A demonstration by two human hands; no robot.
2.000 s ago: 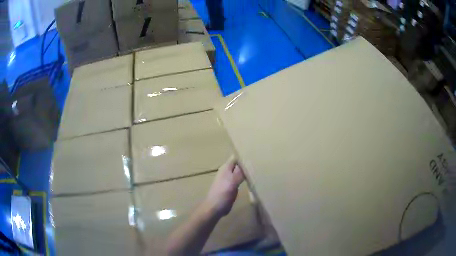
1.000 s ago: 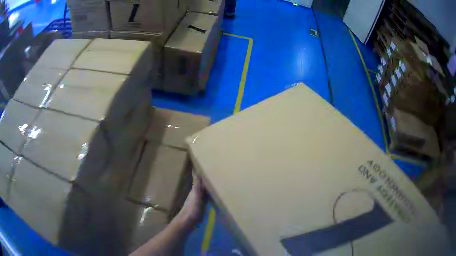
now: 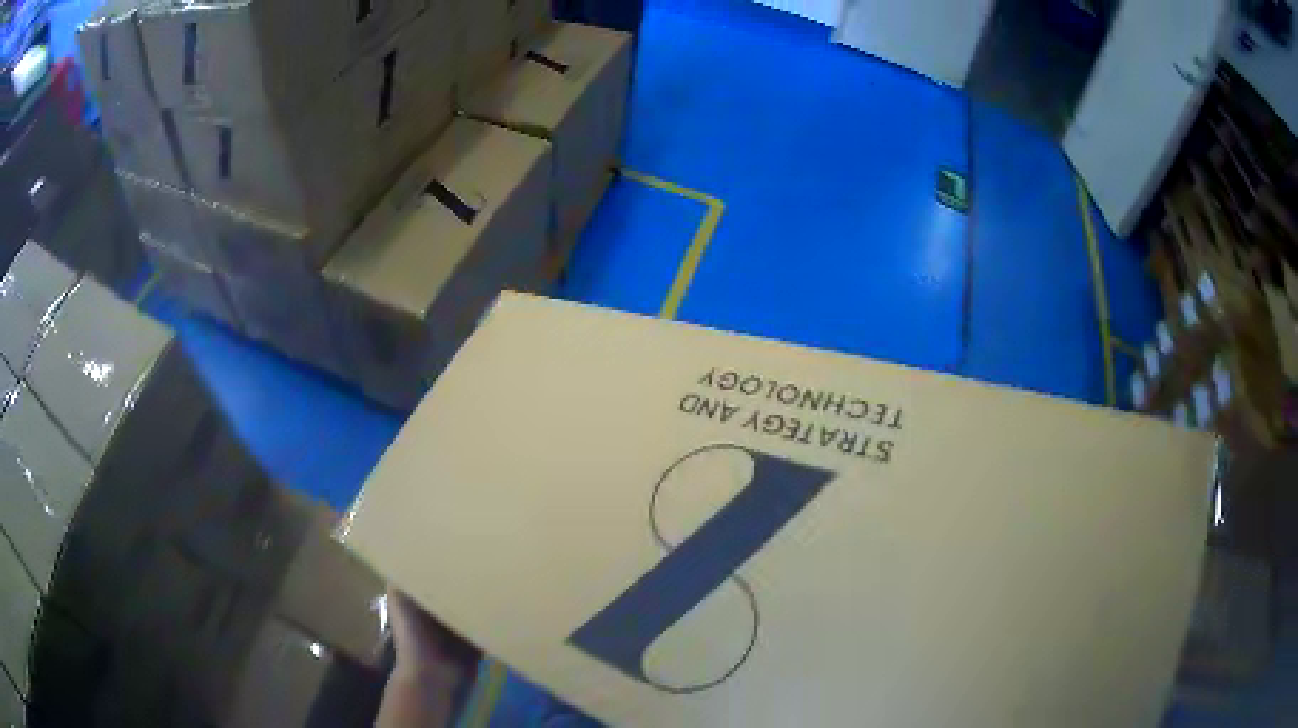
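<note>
A large brown master carton (image 3: 911, 555) fills the lower middle and right. Its near face shows a dark slanted bar with a thin loop and upside-down "Strategy and Technology" print. My left hand (image 3: 427, 661) is at the carton's lower left edge, its fingers hidden behind or under the carton; it holds that edge. My right hand is not in view.
Stacked cartons (image 3: 441, 199) stand at the upper left. Another carton stack (image 3: 86, 363) is at the far left, with lower cartons (image 3: 292, 605) beside it. Yellow lines (image 3: 698, 256) mark the blue floor. Flattened cartons (image 3: 1238, 213) and a white door (image 3: 1146, 107) are at the right.
The view has swung right. The held carton has turned so its printed face shows, and my left hand has stayed at its edge. The nearer carton stack has slid to the far left of the view.
</note>
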